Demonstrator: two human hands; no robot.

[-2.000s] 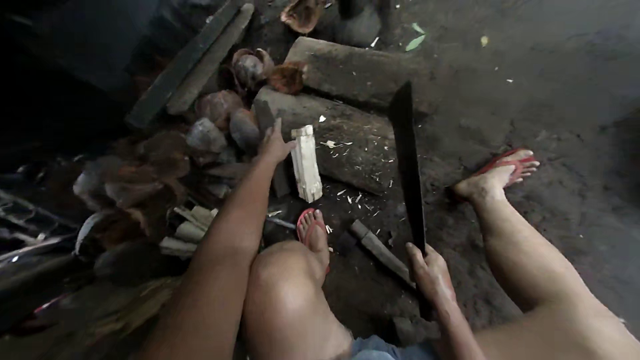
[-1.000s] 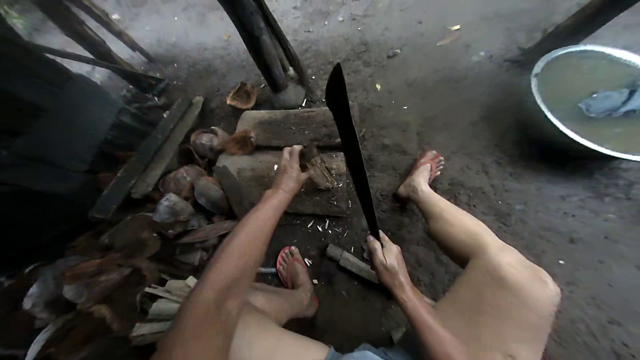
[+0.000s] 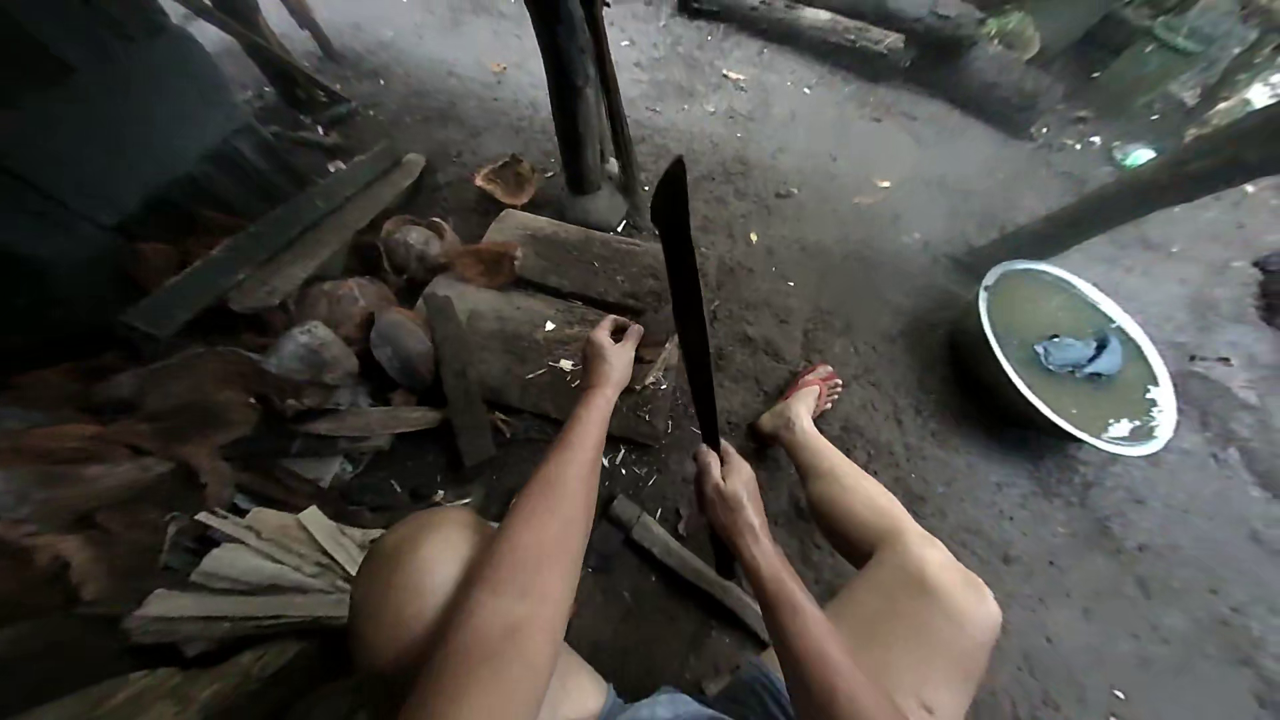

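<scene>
My right hand (image 3: pixel 730 495) grips the handle of a machete (image 3: pixel 682 290), its dark blade pointing up and away from me. Over the nearer split log (image 3: pixel 510 345) is my left hand (image 3: pixel 612 352), with thumb and fingertips close together; whether something small is between them cannot be told. To its right, a rough splintered bit of wood (image 3: pixel 660 362) shows at the log's end, partly behind the blade. Pale chips (image 3: pixel 566 366) lie on the log. A second log (image 3: pixel 585 255) lies just beyond. Near my right hand a stick of wood (image 3: pixel 680 560) rests on the dirt.
Coconut husks (image 3: pixel 345 305) and split wood pieces (image 3: pixel 270 565) are heaped at left, near two planks (image 3: pixel 320 235). A wooden post (image 3: pixel 568 100) stands behind the logs. At right is a metal basin (image 3: pixel 1128 448) of cloudy water with a blue-grey cloth (image 3: pixel 1080 355). My sandalled foot (image 3: pixel 805 398) is right of the logs.
The pale wood block standing beside my left hand two seconds ago no longer shows there. My left fingers, spread then, are drawn together now. The machete stays raised in my right hand. The view has shifted right.
</scene>
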